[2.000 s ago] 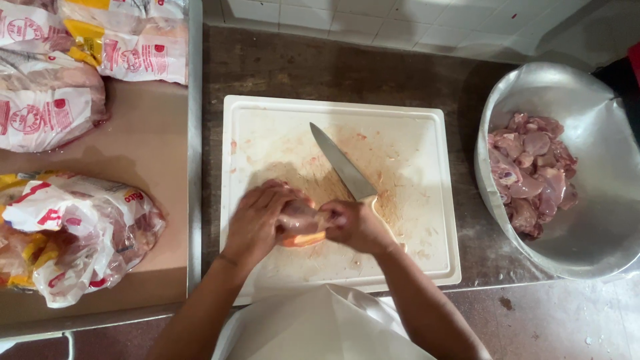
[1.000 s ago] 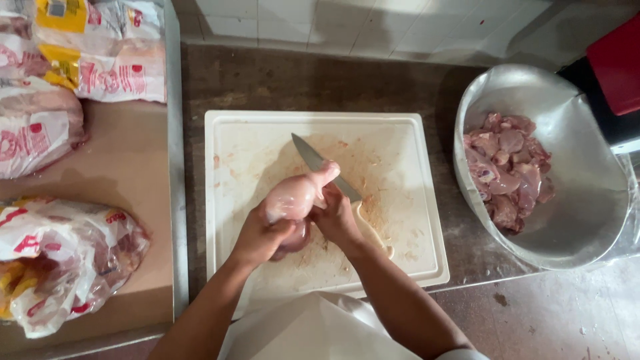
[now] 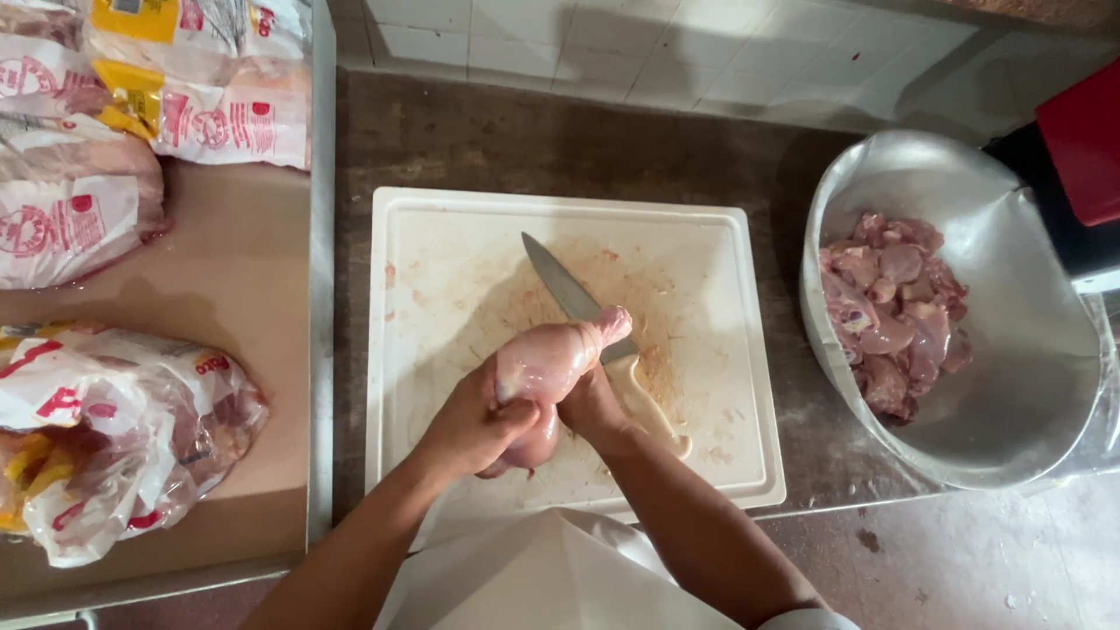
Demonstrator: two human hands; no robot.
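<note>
A raw chicken leg (image 3: pixel 547 360) is held above the white cutting board (image 3: pixel 700 229), its bone end pointing up and right. My left hand (image 3: pixel 479 422) grips its thick end, thumb over the meat. My right hand (image 3: pixel 593 404) is against its underside near the bone end; those fingers are mostly hidden by the meat. A chef's knife (image 3: pixel 560 282) lies flat on the board behind the leg, blade tip toward the back left, white handle toward the front right, passing close to my right wrist.
To the right stands a large metal bowl (image 3: pixel 1019 411) with raw chicken pieces (image 3: pixel 910 306). A metal-edged tray (image 3: pixel 320 262) on the left holds plastic bags of chicken (image 3: pixel 131 420). Behind the board is a tiled wall (image 3: pixel 612 44). A red and black object (image 3: pixel 1085 144) is at the right edge.
The chicken leg was low between both hands; its bone end now points up and right, with the meat raised. My right hand has shifted from the bone end to beneath the leg.
</note>
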